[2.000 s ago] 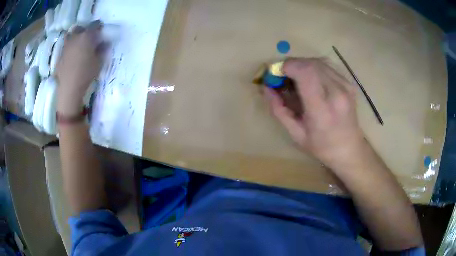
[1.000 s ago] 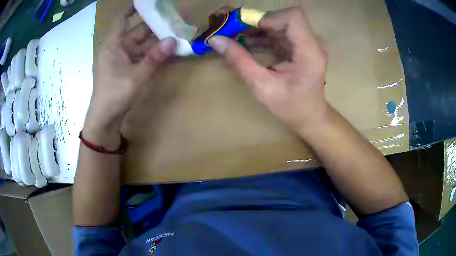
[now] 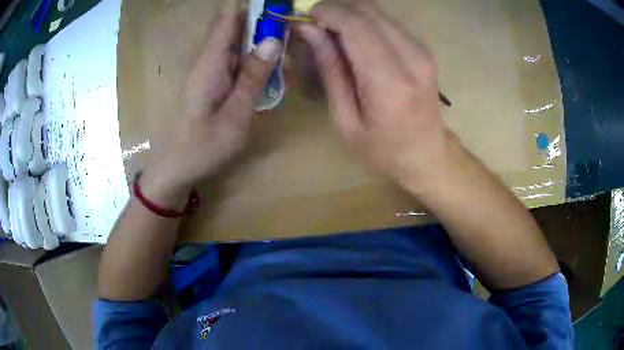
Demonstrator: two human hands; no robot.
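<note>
A white housing half (image 3: 269, 94) stands out between my hands at the top centre, its rounded end towards me. A blue battery (image 3: 269, 27) lies in or on it, with my left thumb pressed on it. My left hand (image 3: 222, 96) holds the housing from the left. My right hand (image 3: 383, 82) is at the right of the battery, its fingertips at thin yellow and orange wires (image 3: 298, 18). A cream-yellow cover shows at a right fingertip, cut near the top edge. The circuit board cannot be made out.
Brown cardboard (image 3: 328, 184) lies under my hands. White housings (image 3: 31, 137) stand in rows on a white board (image 3: 85, 123) at the left. The end of a dark rod (image 3: 445, 99) shows beside my right hand. Open cardboard boxes (image 3: 68, 280) are below the bench edge.
The white housing was lifted from the left and tilted apart from the battery; now it points towards me with the battery against it. My right fingers have moved from the battery to the wires.
</note>
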